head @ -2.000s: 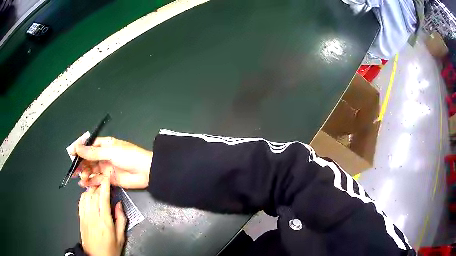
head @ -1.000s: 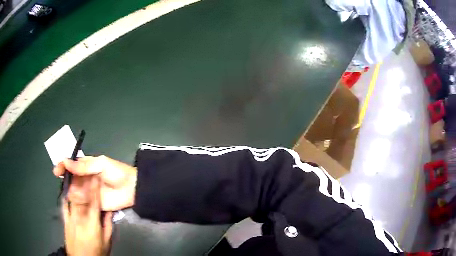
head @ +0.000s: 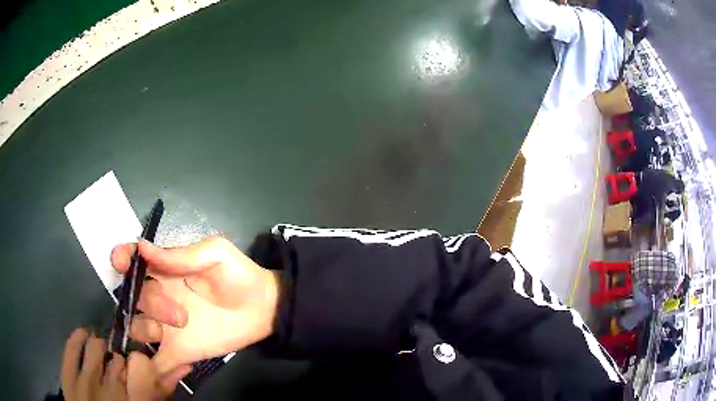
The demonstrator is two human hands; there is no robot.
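Black tweezers (head: pixel 135 282) are held pen-like in my right hand (head: pixel 208 294), pointing down toward my left hand. My left hand (head: pixel 114 376) is at the lower left, its fingers bent and touching or close to the tweezer tips; its lower part is cut off by the frame edge. Whether it holds a small part cannot be told. A long white sheet (head: pixel 102 223) lies flat on the dark green table, its bare end above the hands. Its middle is hidden by the hands, and dark pieces show at its lower end beside my right wrist.
The dark green tabletop (head: pixel 298 125) has a pale strip (head: pixel 78 59) along a brighter green surface. A cardboard box (head: pixel 502 205) stands by the right table edge. A person in light blue (head: pixel 585 55) is at the upper right, with red stools (head: pixel 611 282) beyond.
The view has shifted, showing more of the aisle at right. Both hands appear larger and closer. My left fingers have gone from extended to bent, and more of the sheet's white end shows.
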